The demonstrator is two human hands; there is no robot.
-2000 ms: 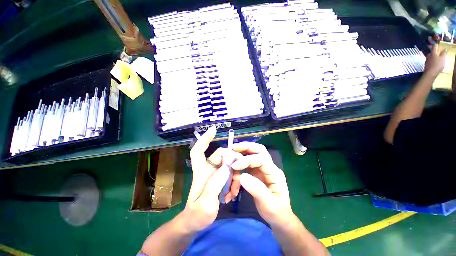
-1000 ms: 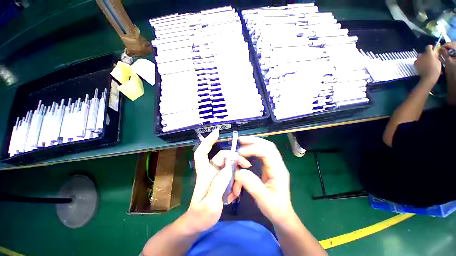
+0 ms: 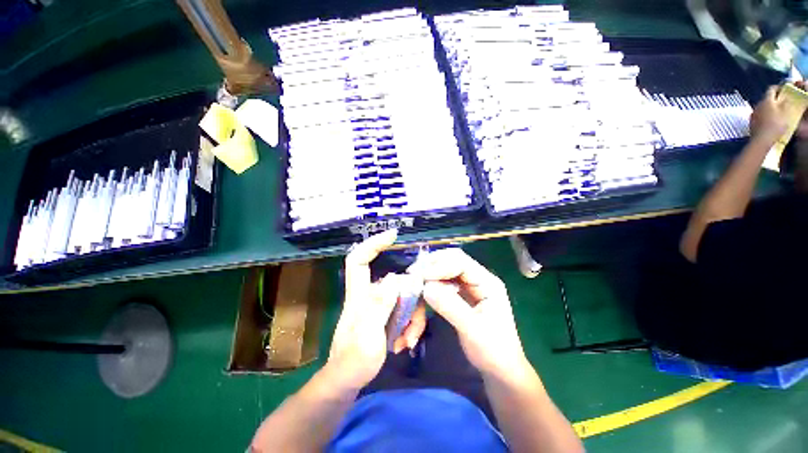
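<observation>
A slim pale tube part is held between both hands over the lap, below the bench's front edge. My left hand grips it from the left, with the index finger raised towards the bench. My right hand pinches its upper end from the right with thumb and fingertips. The fingers cover much of the tube. Whether a small label is at the fingertips cannot be told.
Two black trays of white tubes lie on the green bench. A left tray is partly filled. A curled yellow sheet lies beside it. Another person's hand holds a yellowish sheet near the right tray. An open cardboard box is below.
The tube's upper end, which stuck up above my fingers, is now mostly covered by my right fingertips. The other person's hand now holds a yellowish sheet.
</observation>
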